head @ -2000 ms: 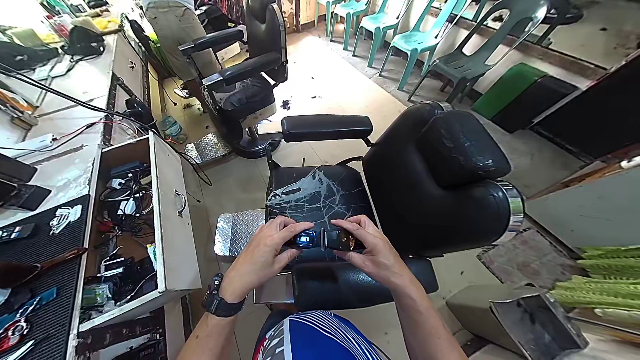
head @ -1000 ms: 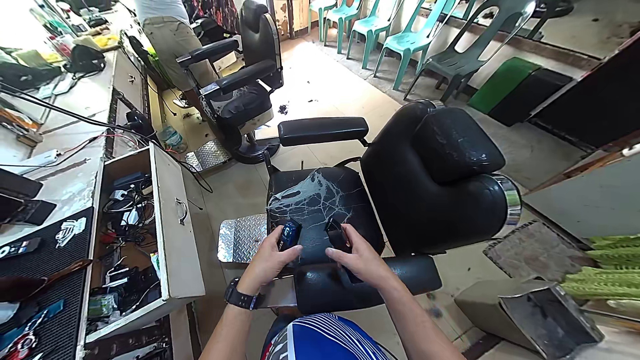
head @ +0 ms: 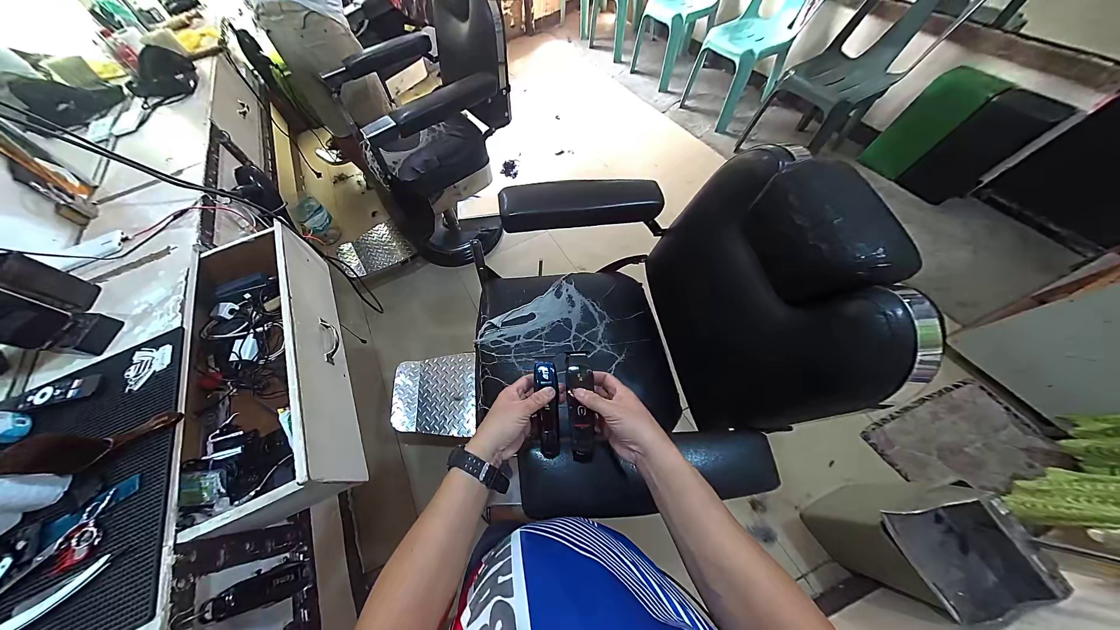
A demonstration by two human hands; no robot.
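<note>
My left hand, with a black watch on the wrist, grips a dark hair clipper that has a lit blue display. My right hand holds a second black hair clipper. The two clippers stand upright side by side with a narrow gap between them, thumbs on their fronts. Both are over the near side of a black barber chair, whose seat has cracked, worn upholstery. The near armrest is just below and right of my hands.
At left an open drawer holds tangled cables, beside a counter with a black ribbed mat, a brush and tools. A metal footrest juts from the chair. Beyond are another barber chair, a standing person and plastic chairs.
The hands were apart over the seat one second ago; they have come together, bringing the clippers side by side. Two seconds ago the hands were also close together.
</note>
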